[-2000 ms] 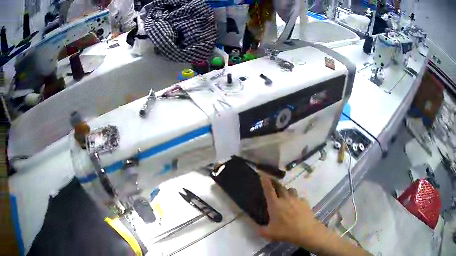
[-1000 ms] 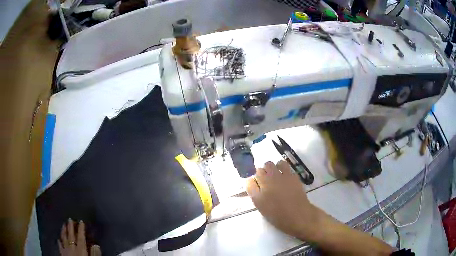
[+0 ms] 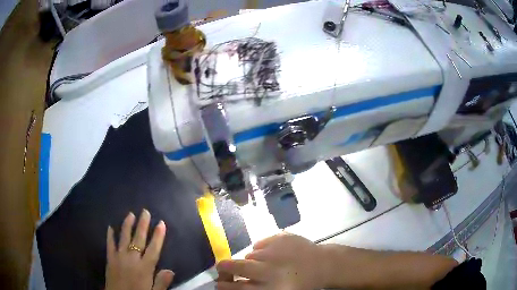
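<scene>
The dark fabric piece (image 3: 96, 209) lies flat on the machine table, left of and up to the needle area. A yellow strip (image 3: 213, 229) runs from the presser foot (image 3: 241, 195) down toward my right fingers. My left hand (image 3: 135, 255), with a ring, rests flat on the dark fabric with fingers apart. My right hand (image 3: 272, 263) is at the lower end of the yellow strip, fingers bent over the fabric edge; its fingertips are partly cut off by the bottom edge, so its grip is unclear. The grey attachment (image 3: 282, 207) hangs just above my right hand.
The white sewing machine head (image 3: 351, 73) spans the upper view, with an amber bottle (image 3: 182, 51) and tangled dark threads (image 3: 249, 68) on top. Black thread snips (image 3: 354, 187) lie right of the needle. A dark phone (image 3: 428, 173) with a white cable lies farther right.
My right hand has moved down and left, from beside the grey attachment to the strip's lower end. My left hand has moved right and up on the fabric. The view is closer to the machine.
</scene>
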